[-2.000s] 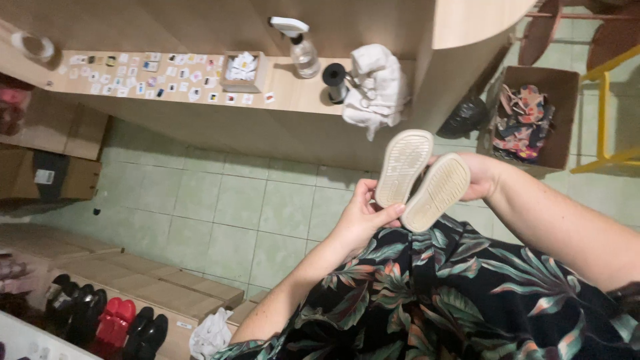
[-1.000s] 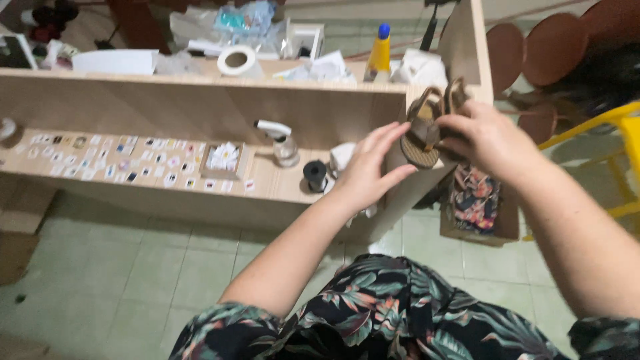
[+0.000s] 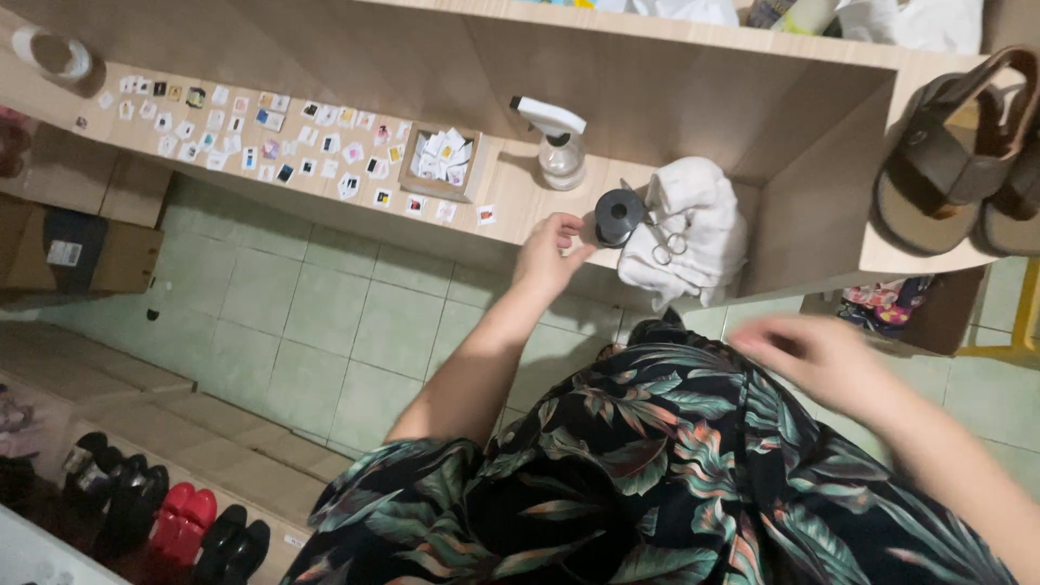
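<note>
My left hand (image 3: 554, 253), fingers apart and empty, is at the lower shelf's edge, just left of a black spool (image 3: 619, 218). Scissors (image 3: 668, 244) lie on a crumpled white cloth (image 3: 699, 219) to the spool's right. My right hand (image 3: 800, 349), blurred by motion, is over the floor in front of my shirt; nothing shows in it. A pair of brown strap sandals (image 3: 934, 179) stands on the upper shelf at the right. Behind my left hand are a spray bottle (image 3: 561, 150) and a small box (image 3: 474, 175) of paper pieces, with many small picture cards (image 3: 349, 185) to its left.
A roll of tape (image 3: 50, 55) lies at the shelf's far left. Cardboard boxes (image 3: 122, 260) stand at the left, with black and red shoes (image 3: 183, 520) at lower left. A carton (image 3: 946, 313) with floral items and a yellow frame (image 3: 1025, 313) are at the right.
Both hands held the sandals earlier; they now stand on the upper shelf, let go. My left hand has moved down to the lower shelf by the spool, and my right hand has drawn back toward my body.
</note>
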